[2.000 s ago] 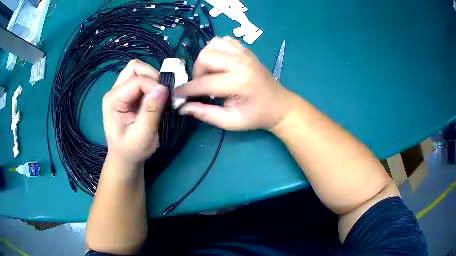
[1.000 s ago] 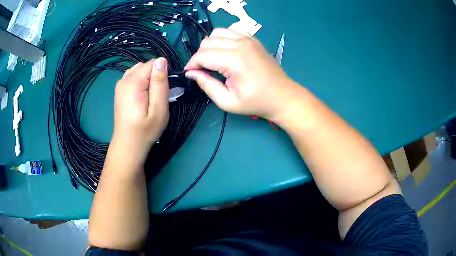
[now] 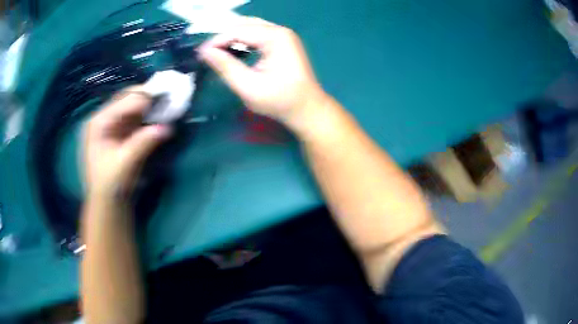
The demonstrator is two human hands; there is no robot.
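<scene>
The view is blurred. My left hand (image 3: 120, 136) grips a white card cable holder (image 3: 170, 95) between thumb and fingers, above the bulk cable bundle. My right hand (image 3: 269, 69) is up and to the right of it, thumb and forefinger pinched near each other; a small dark and white bit shows inside its curl, perhaps cable, too blurred to tell. The large black cable bundle (image 3: 47, 145) lies on the green table, partly hidden by my left hand and arm. More flat white card holders (image 3: 206, 11) lie at the top edge.
Red scissor handles (image 3: 258, 128) show blurred below my right hand on the green table (image 3: 431, 63). Brown cardboard (image 3: 466, 168) is on the floor beyond the table edge at right, near a yellow floor line (image 3: 520, 224). Blurred white items stand at the far left.
The view has shifted and tilted, and things blur. My hands have moved apart, and the white holder in my left hand now shows its flat face.
</scene>
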